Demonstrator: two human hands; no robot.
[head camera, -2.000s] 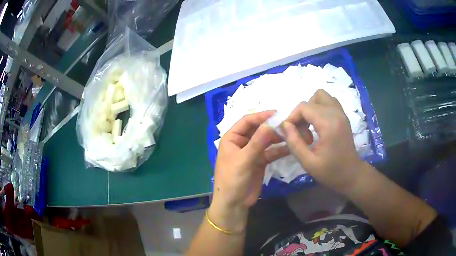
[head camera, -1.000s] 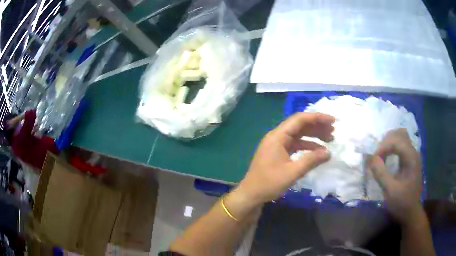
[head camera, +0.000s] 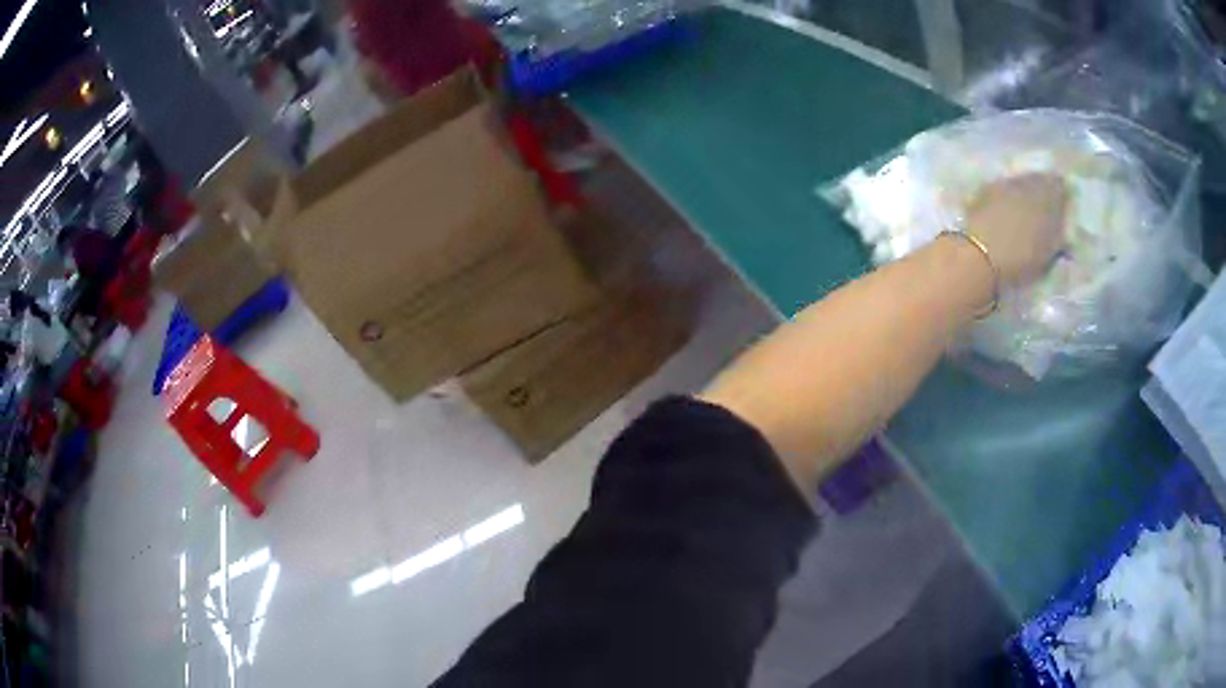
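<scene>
My left hand (head camera: 1015, 231) reaches into the open clear plastic bag (head camera: 894, 202) on the green bench. Its fingers are down among the cream-white cores (head camera: 1102, 222) and are hidden or blurred, so I cannot tell whether they hold one. The blue basket (head camera: 1038, 642) with its heap of small white pieces (head camera: 1159, 612) is cut off at the lower right corner. My right hand is out of the picture.
The green bench (head camera: 713, 128) runs diagonally. A white tray (head camera: 1197, 370) is cut off at the right edge. Cardboard boxes (head camera: 430, 242) and a red stool (head camera: 235, 419) stand on the shiny floor at left. Part of a person in red (head camera: 424, 40) shows at the top.
The view has swung left. My left hand has moved from over the basket into the bag. My right hand, earlier over the white pieces, has left the picture.
</scene>
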